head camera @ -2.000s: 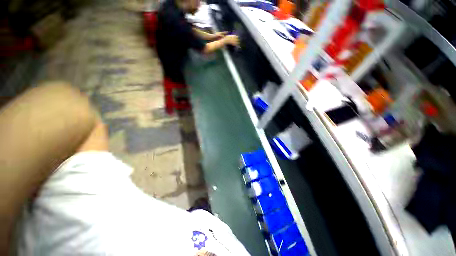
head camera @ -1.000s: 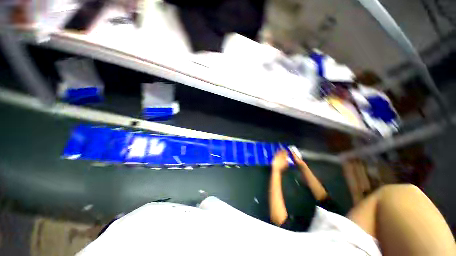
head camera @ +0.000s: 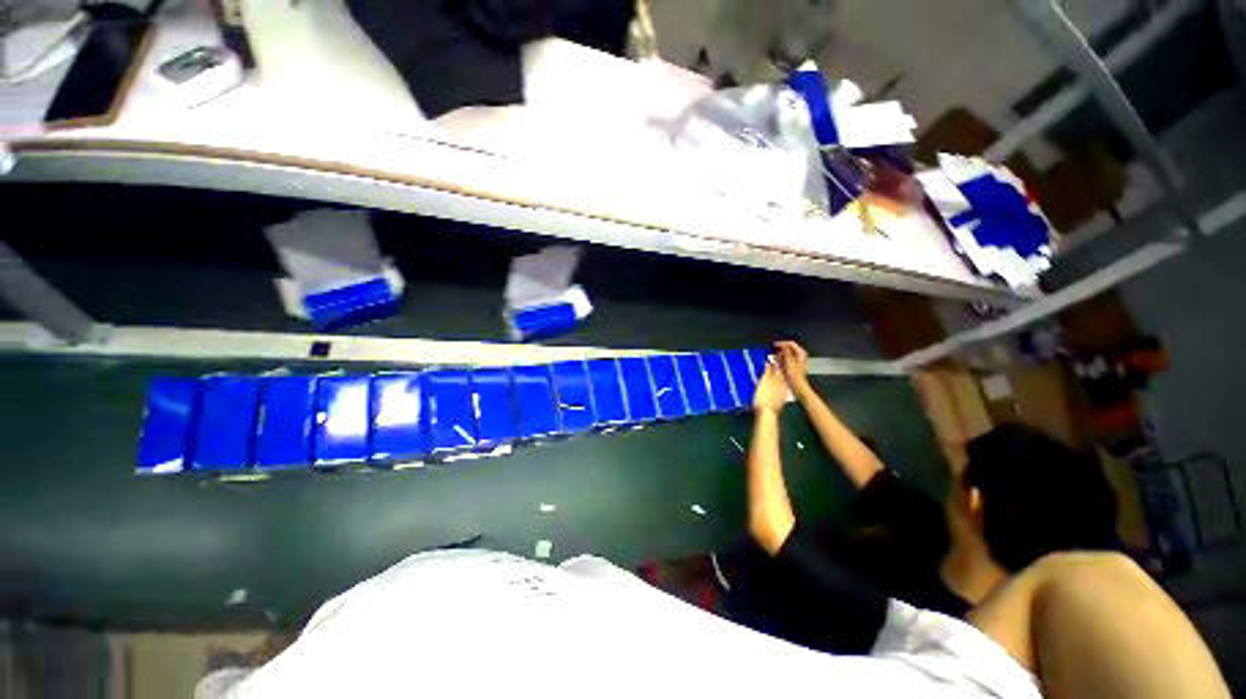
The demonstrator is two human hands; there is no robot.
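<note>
A long row of blue cartons (head camera: pixel 396 414) lies on the dark green belt (head camera: pixel 410 512), along the pale side rail (head camera: pixel 451 348). The cartons stand close together with their blue faces up; two near the left shine with glare. Neither of my hands shows. Only a bare part of my right arm (head camera: pixel 1114 628) is in view at the bottom right corner, cut off by the frame edge. Two open cartons with white flaps, one at left (head camera: pixel 349 294) and one further right (head camera: pixel 547 307), stand on the dark ledge behind the rail.
Another person in black (head camera: pixel 847 580) has both hands at the row's right end. The white shelf (head camera: pixel 547 171) above holds a smartphone (head camera: pixel 103 62), black cloth (head camera: pixel 478 48), clear plastic (head camera: pixel 745 137) and blue-and-white pieces (head camera: pixel 998 219). White scraps lie on the belt.
The view has swung from looking along the belt to facing it side-on, and now shows the whole row. The other person's head has come into view at right.
</note>
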